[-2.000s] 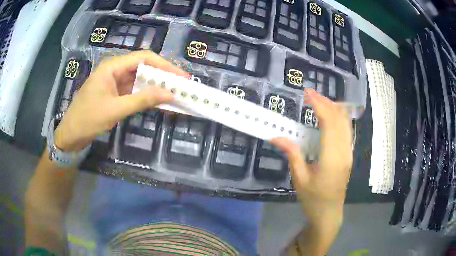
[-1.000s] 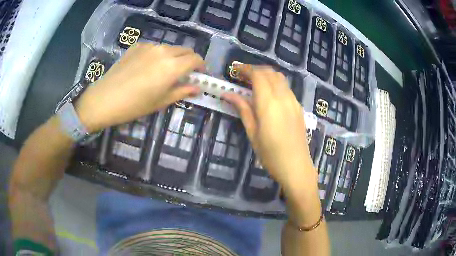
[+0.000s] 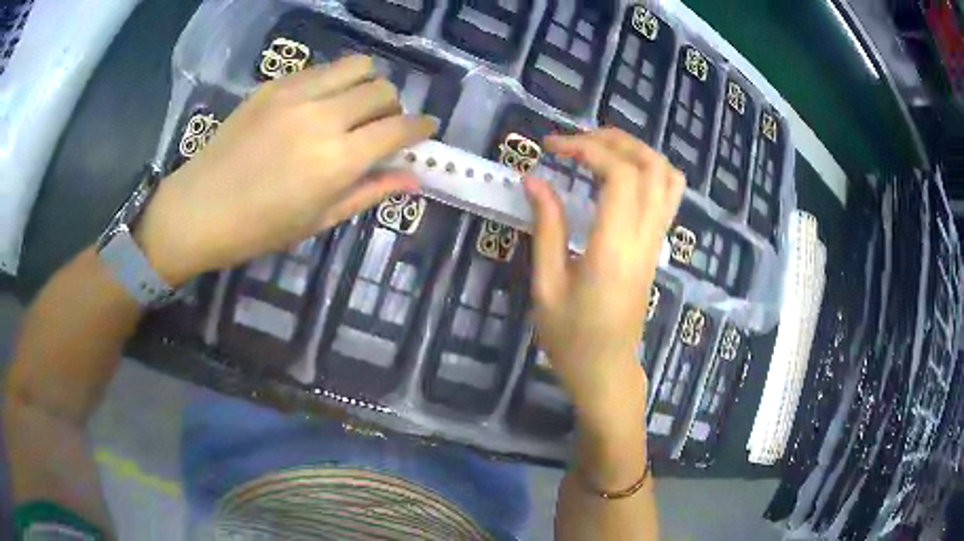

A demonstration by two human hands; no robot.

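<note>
A white sticker strip [image 3: 465,180] with a row of small dark dots is held over the tray. My left hand [image 3: 285,159] grips its left end between thumb and fingers. My right hand [image 3: 603,243] is at the strip's right part, thumb against it and index finger raised near a gold-edged camera frame [image 3: 519,153]. Whether a tiny piece is at my right fingertips cannot be told. Black phone cases [image 3: 372,285] with grey patches lie below in the clear blister tray [image 3: 481,100].
A pile of spare white strips [image 3: 791,338] lies right of the tray. Stacked black and clear trays [image 3: 872,349] stand at the far right. A white sheet-like item [image 3: 53,116] is at the left edge. A green surface [image 3: 740,42] is behind.
Both hands have come closer together from wide apart, and the strip is held nearer the middle. Since one second ago, my right hand has shifted slightly right, with its fingers more spread.
</note>
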